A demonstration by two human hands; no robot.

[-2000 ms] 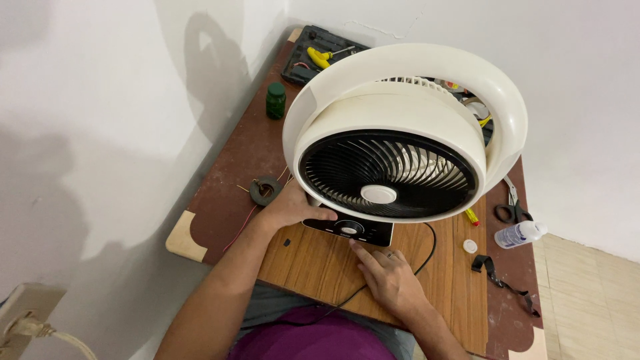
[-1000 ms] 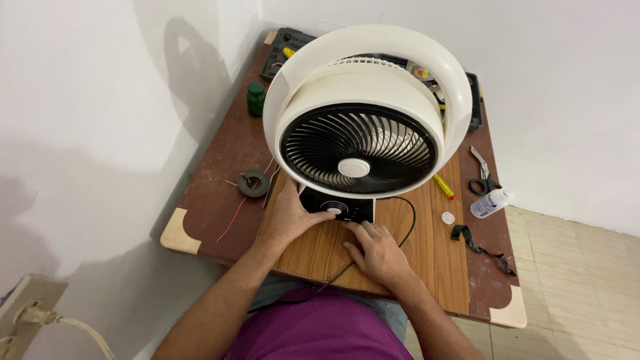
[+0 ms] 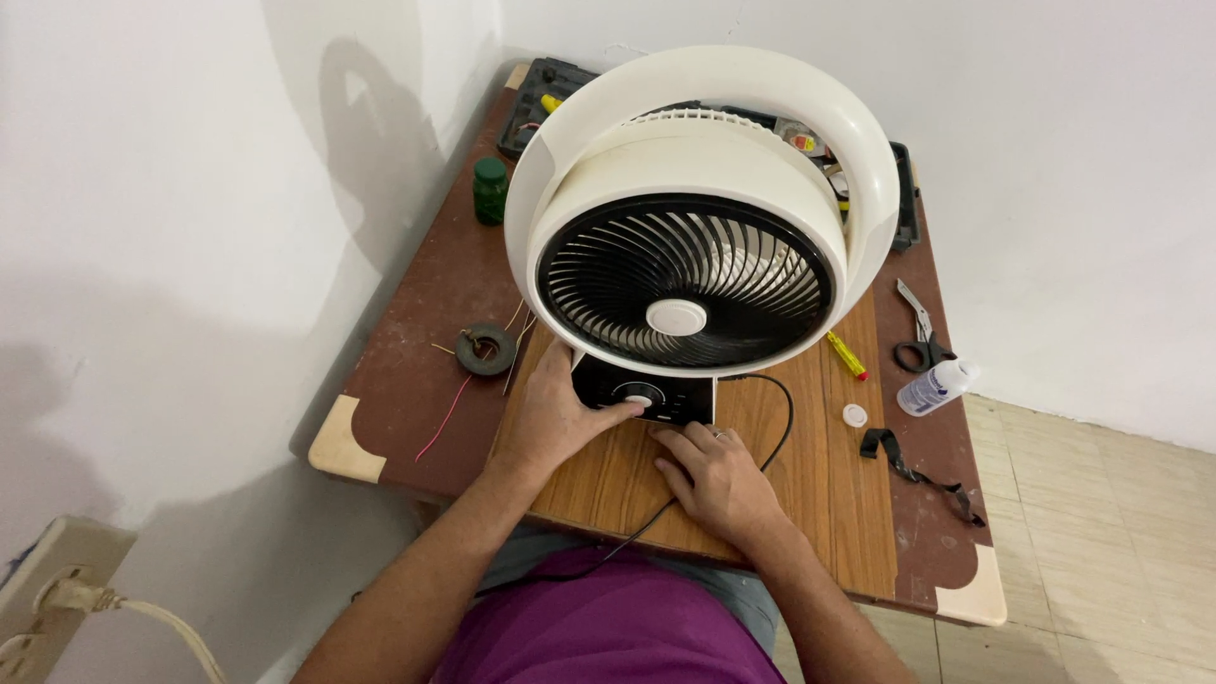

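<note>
A white electric fan [image 3: 693, 161] with a black spiral grille and a large ring handle stands on a wood-grain board [image 3: 608, 475]. Its black control panel [image 3: 617, 378] carries a round white-tipped knob [image 3: 638, 400]. My left hand [image 3: 556, 413] grips the left side of the fan's base, its thumb on the knob. At the panel's front right edge rests my right hand [image 3: 719, 472], fingers curled and the fingertips touching the base's edge. From the base's right side a black power cord [image 3: 790, 418] curves down under my right forearm area to my lap.
On the brown table [image 3: 418, 332] lie a coil with wires [image 3: 485, 350], a green jar [image 3: 490, 192], a yellow screwdriver [image 3: 846, 355], scissors [image 3: 921, 332], a white bottle [image 3: 936, 387], a round cap [image 3: 854, 415] and black tape [image 3: 912, 475]. Behind the fan is a toolbox [image 3: 532, 104]. A wall socket [image 3: 66, 589] holds a plug.
The view has shifted somewhat. Both hands stay at the fan's base, with my left thumb at the knob. No object has plainly moved on the table.
</note>
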